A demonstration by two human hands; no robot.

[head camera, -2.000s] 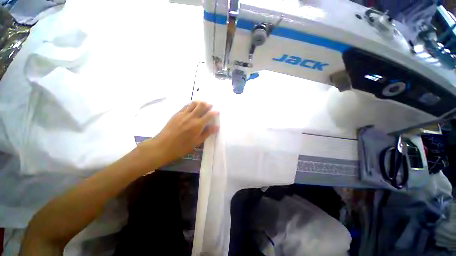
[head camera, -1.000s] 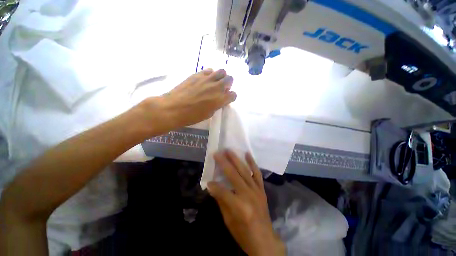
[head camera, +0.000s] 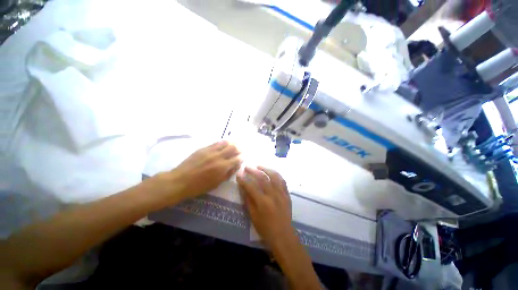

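My left hand [head camera: 207, 169] lies on the bed in front of the sewing machine [head camera: 335, 133], fingers together near the needle area. My right hand [head camera: 266, 199] is beside it, its fingertips close to my left fingertips. Both hands press on a white cut panel [head camera: 257, 233]; a small part of it shows at the table edge below my right hand, the rest is hidden by the hands or lost in the glare. The needle and presser foot cannot be made out in the bright light.
Large white panels [head camera: 74, 113] lie heaped on the left. A measuring tape [head camera: 335, 242] runs along the front edge. Black-handled scissors [head camera: 410, 255] rest on a grey cloth [head camera: 388, 241] at the right. White thread cones [head camera: 471, 31] stand at the upper right.
The view has tilted and shows more behind the machine. My right hand has moved up from the panel's lower end to beside my left hand. Less of the panel hangs over the front edge.
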